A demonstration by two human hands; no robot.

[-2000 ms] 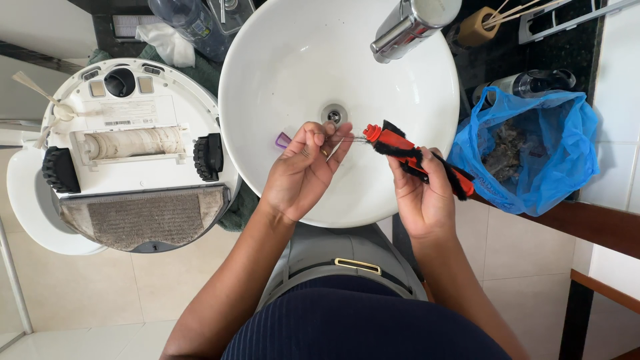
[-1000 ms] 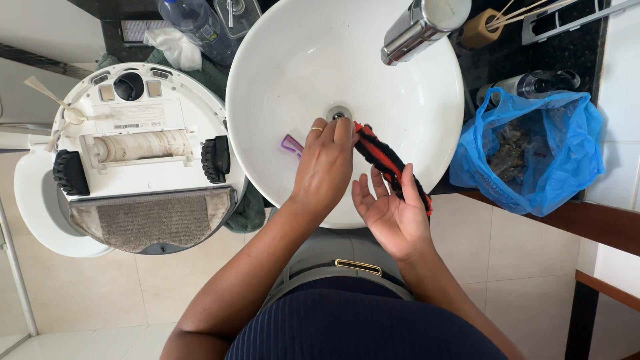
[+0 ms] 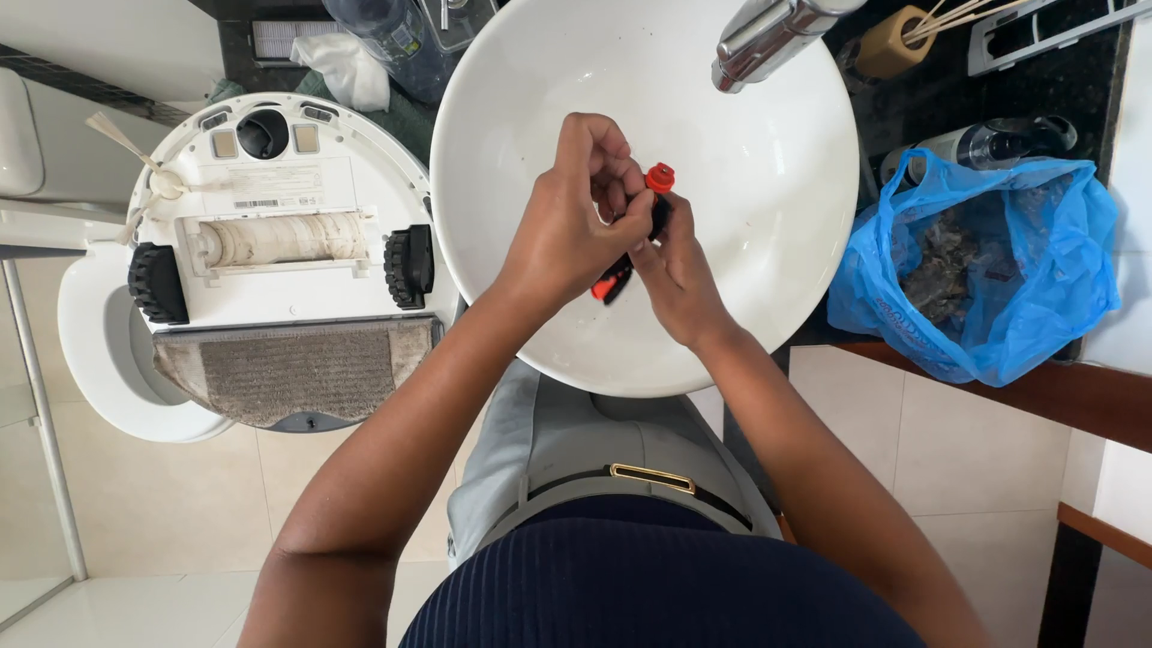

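Over the white basin, both hands are around a red and black roller brush (image 3: 661,178) from a robot vacuum. My right hand (image 3: 675,279) holds it near its red end cap, fingers wrapped behind it. My left hand (image 3: 576,216) is at the brush too, thumb against its side and fingers curled; whether it grips the brush or something thin cannot be told. The brush's lower end shows between the wrists, and its middle is hidden by the fingers. At the left lies an upturned robot vacuum (image 3: 292,297) with an open brush bay and a dirty mop pad (image 3: 288,369).
A chrome faucet (image 3: 765,40) overhangs the basin (image 3: 774,324). At right, a blue plastic bag (image 3: 1035,297) holds grey debris, near a dark bottle (image 3: 999,142) and a reed diffuser (image 3: 895,40). Behind the vacuum are a crumpled white cloth (image 3: 346,76) and a plastic bottle (image 3: 387,36).
The brush has turned, with its red end cap now pointing up and away. My right hand has closed around it from an open palm. The purple object in the basin is no longer visible.
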